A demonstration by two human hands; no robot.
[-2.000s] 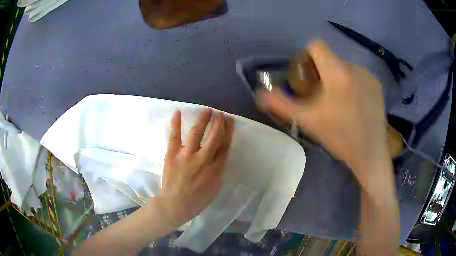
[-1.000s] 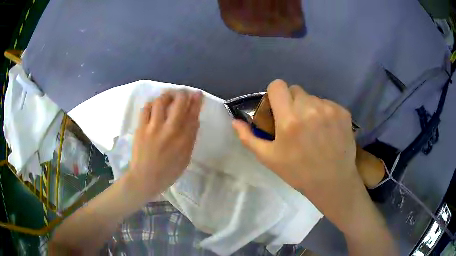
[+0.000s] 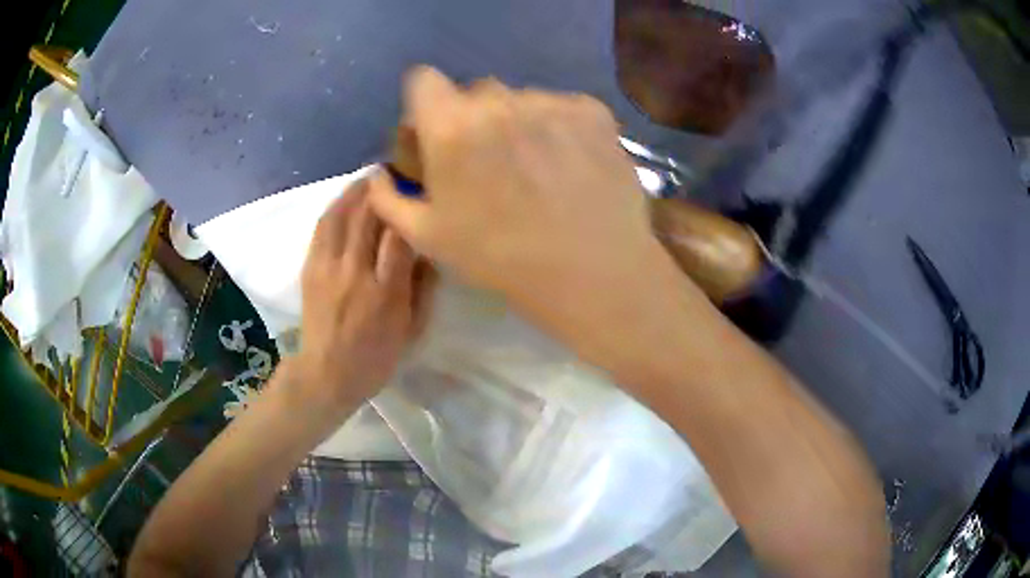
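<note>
The white garment piece (image 3: 486,395) lies over the near edge of the grey-purple table and hangs onto the plaid-covered lap. My left hand (image 3: 367,282) lies on it near its upper left edge, fingers pointing away from me. My right hand (image 3: 520,181) grips the steam iron (image 3: 706,243) right beside my left hand's fingertips. The hand hides most of the iron; its brown wooden rear part and a bit of shiny metal show to the right. The soleplate is hidden.
A brown rounded plate (image 3: 691,68) lies beyond the iron. Black shears (image 3: 949,316) lie at the right. The iron's dark hose (image 3: 847,147) runs to the upper right. White pieces (image 3: 73,226) hang in a yellow-framed cart (image 3: 136,327) at left. A white roll (image 3: 186,235) sits by the table edge.
My right hand has moved left with the iron, up to my left hand. My left hand stays on the cloth. The view has shifted, so the shears show fully again.
</note>
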